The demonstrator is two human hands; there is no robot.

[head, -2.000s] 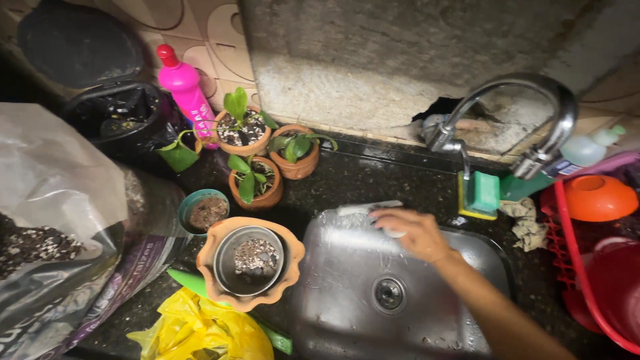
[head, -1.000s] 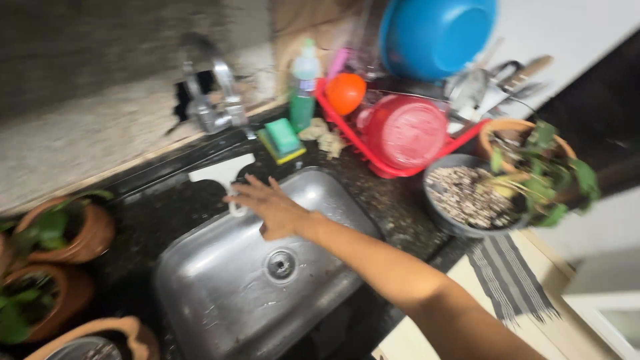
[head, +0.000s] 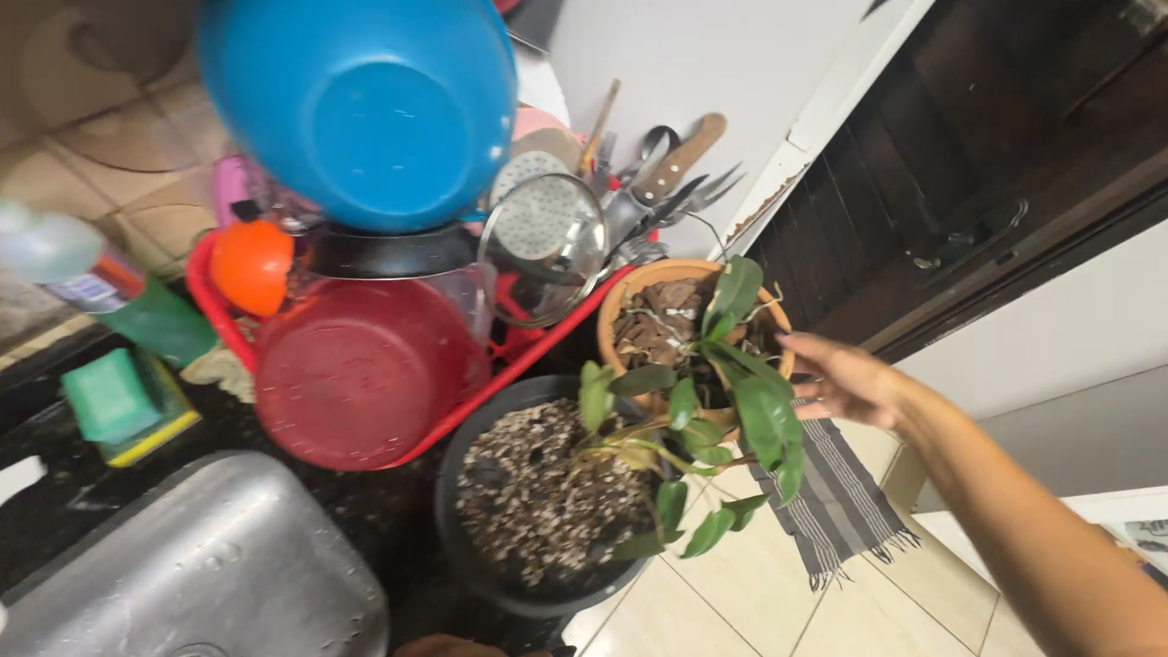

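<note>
My right hand (head: pixel 844 383) is at the right side of a terracotta pot (head: pixel 698 266), its fingers apart and the uppermost fingertip at the rim. Bark chunks and a broad-leaved green plant (head: pixel 753 411) fill that pot, and stems hang over its front. In front of it stands a black plastic pot (head: pixel 447 497) holding a pale, grainy potting mix (head: pixel 538 493); some of the leaves overhang this mix. Only a blurred brown sliver at the bottom edge may be my left hand (head: pixel 452 647); its fingers and anything in them are hidden.
A red dish rack (head: pixel 538 342) holds a red basin (head: pixel 365 374), a blue basin (head: pixel 392 119), a glass lid and utensils, including a wooden-handled knife (head: pixel 680 160). At left are a green bottle (head: pixel 160 319), sponges (head: pixel 114 397) and a steel sink (head: pixel 210 557). A striped rug (head: pixel 835 502) lies on the floor.
My right hand has left the white object at the sink's back edge and moved right to the terracotta pot. The view has swung far to the right.
</note>
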